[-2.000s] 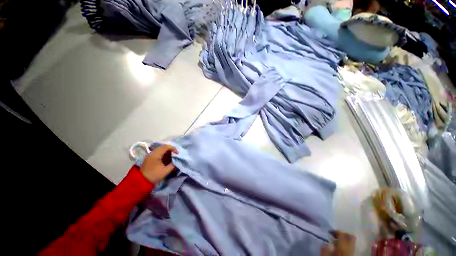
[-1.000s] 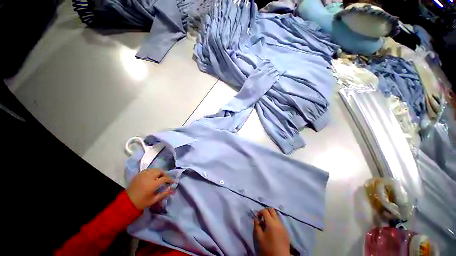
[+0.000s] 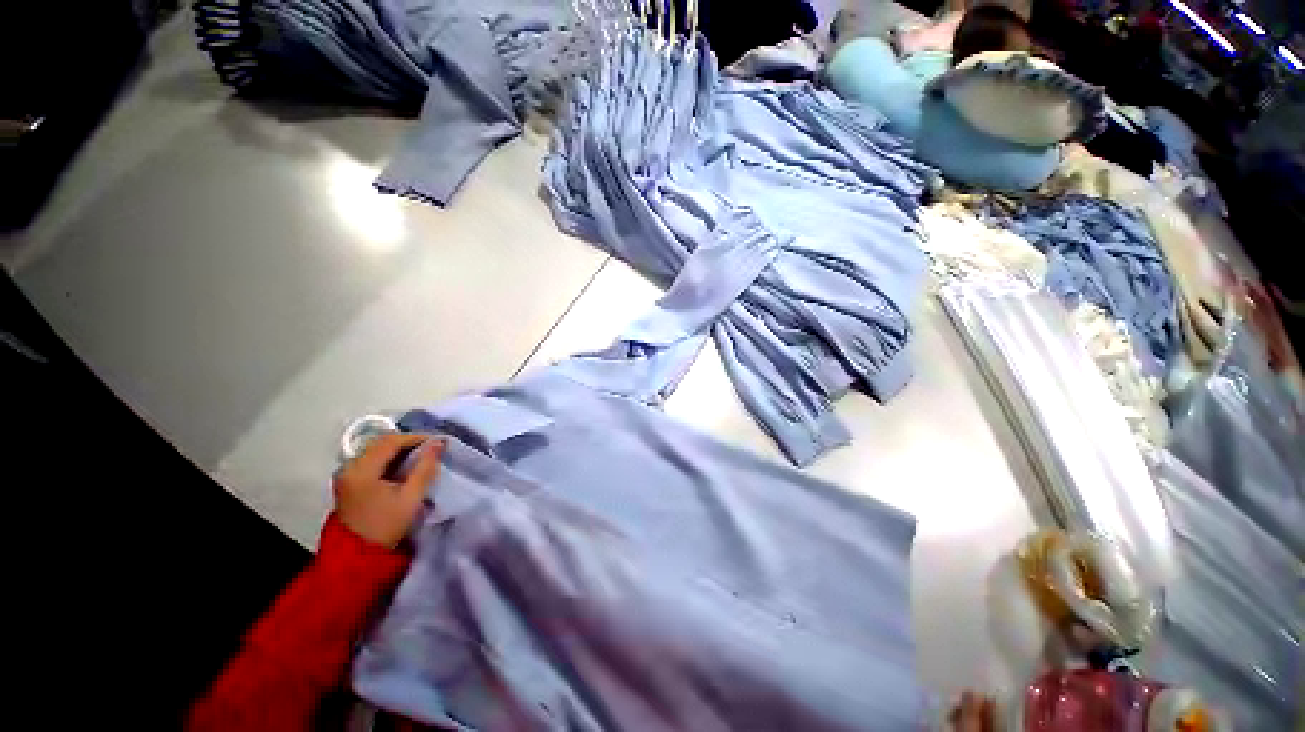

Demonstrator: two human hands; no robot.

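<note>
A light blue shirt (image 3: 687, 515) lies spread on the table in front of me, its collar end at the left and its lower part blurred. A white hanger (image 3: 369, 432) shows its hook at the neck. My left hand (image 3: 384, 489) grips the shirt at the collar, just below the hook. My right hand (image 3: 975, 711) seems to be the small blurred patch of skin at the bottom edge, right of the shirt hem and beside the bottle; it is mostly cut off and its fingers are unclear.
A pile of hung blue shirts (image 3: 802, 186) lies beyond, with a sleeve reaching the spread shirt. A second pile (image 3: 344, 50) is at the far left. White packets (image 3: 1066, 415), tape rolls (image 3: 1088, 586), a pink-red bottle (image 3: 1091, 704) and poly bags (image 3: 1231, 572) are at the right.
My left hand has moved up from the shirt opening to the collar by the hook. My right hand has left the placket towards the lower right. The shirt front has shifted and covers the placket buttons.
</note>
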